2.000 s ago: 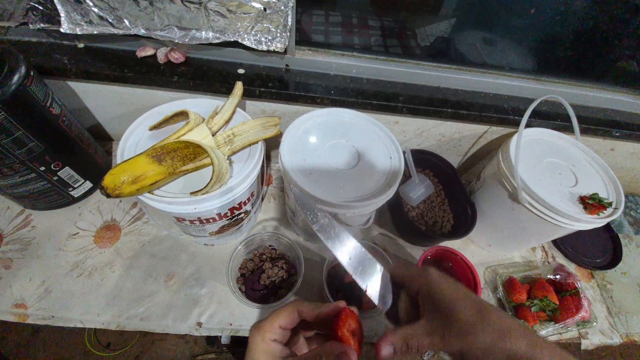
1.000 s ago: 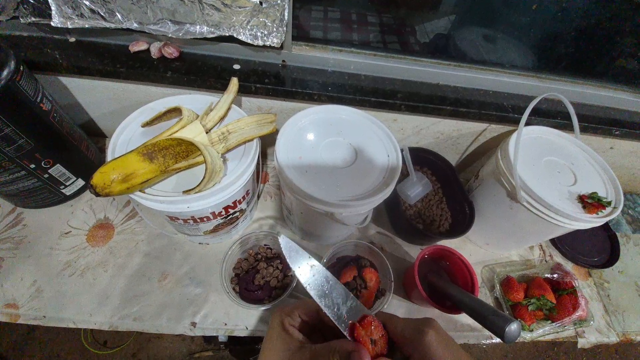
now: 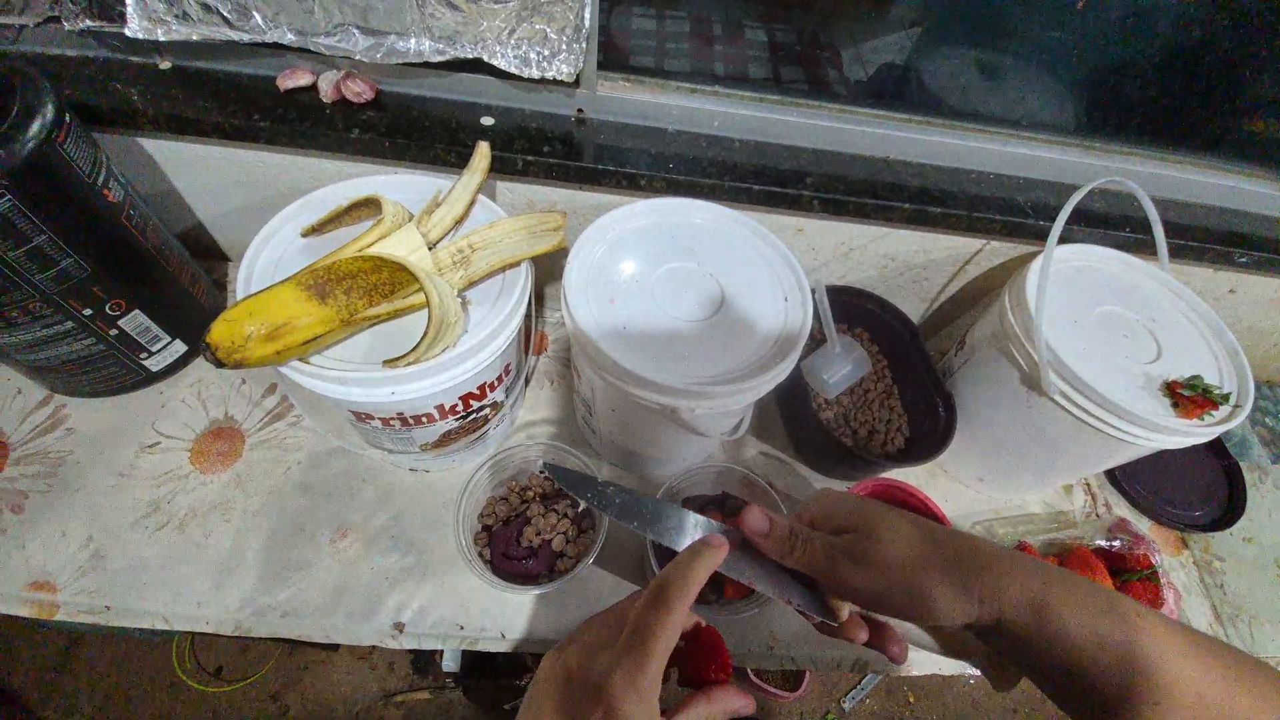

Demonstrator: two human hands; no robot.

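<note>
My left hand (image 3: pixel 635 650) holds a red strawberry (image 3: pixel 703 657) at the bottom centre, its index fingertip against the blade of a knife (image 3: pixel 640 515). My right hand (image 3: pixel 860 560) grips the knife, whose tip points up and left over a clear plastic cup (image 3: pixel 530 520) of purple cream and brown chips. Partly hidden under the blade and my right hand, a second clear cup (image 3: pixel 720 485) contains dark chips and strawberry pieces. Behind my right wrist, a clear pack of strawberries (image 3: pixel 1085 570) and a red cup (image 3: pixel 900 495) are partly covered.
A peeled-open banana (image 3: pixel 330 300) lies on a white lidded bucket (image 3: pixel 400 400). Beside it stand another white bucket (image 3: pixel 690 300), a dark tub of chips (image 3: pixel 870 400) with a scoop (image 3: pixel 836 366), and a handled bucket (image 3: pixel 1120 330) with strawberry tops. A black bottle (image 3: pixel 90 260) stands left.
The knife has swung from the strawberry to a flatter angle above the cups. My right hand has moved up and right, now covering part of the strawberry pack and the red cup.
</note>
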